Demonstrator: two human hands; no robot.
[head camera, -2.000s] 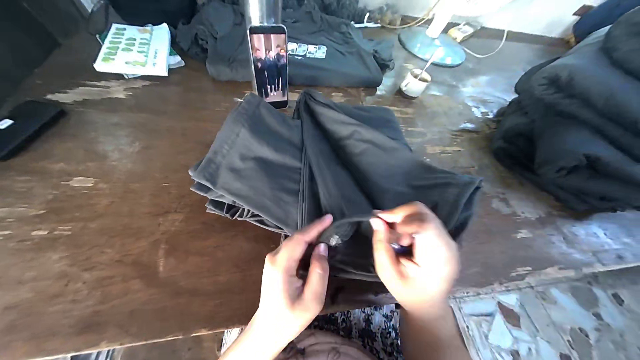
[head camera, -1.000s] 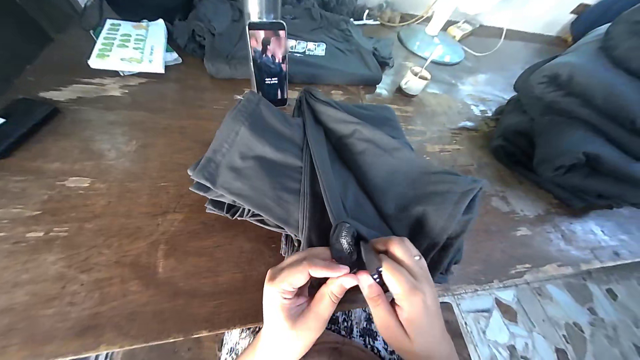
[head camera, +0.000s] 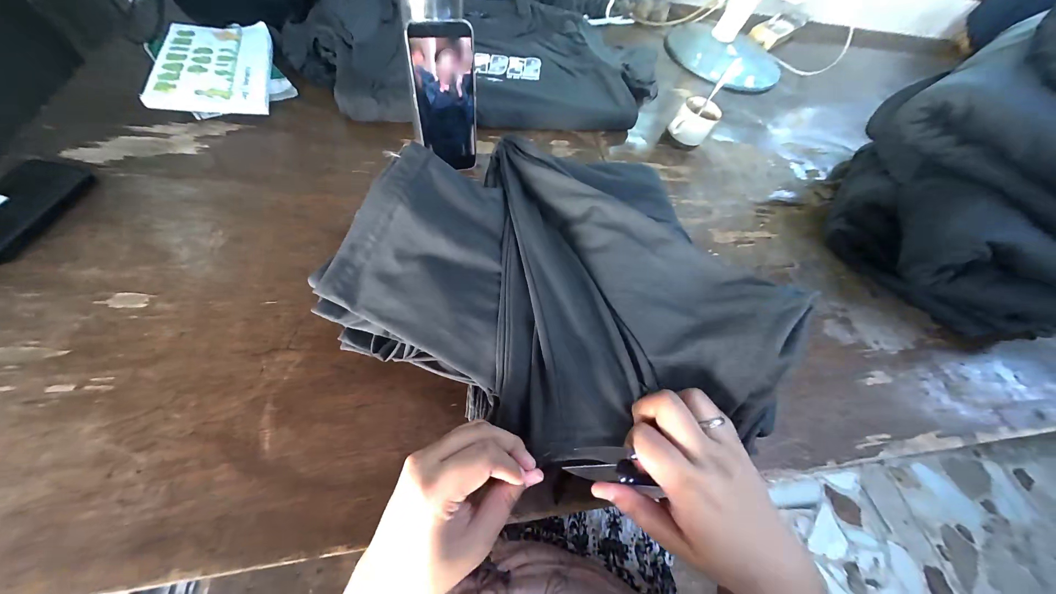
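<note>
A stack of folded dark grey garments (head camera: 569, 289) lies on the worn wooden table, its lower edge near the table's front. My right hand (head camera: 693, 470), with a ring on one finger, holds small metal thread snips (head camera: 606, 469) with a dark handle, blades pointing left. Just left of the blades, my left hand (head camera: 478, 478) pinches thumb and forefinger together at the garment's lower edge. Something very thin, perhaps a thread, seems to run from those fingertips; it is too fine to be sure. The cloth directly under the snips is partly hidden.
A phone (head camera: 443, 99) stands upright behind the stack, before a folded dark printed garment (head camera: 544, 74). A cup with a spoon (head camera: 695, 122) and a blue lamp base (head camera: 722, 58) are at back right. Dark cloth (head camera: 965, 181) is heaped at right; a booklet (head camera: 210, 70) and a black case (head camera: 37, 206) lie left.
My hands have drawn apart from where they met at a round black patch one second ago. That patch no longer shows, and the snips' blades are now in plain view.
</note>
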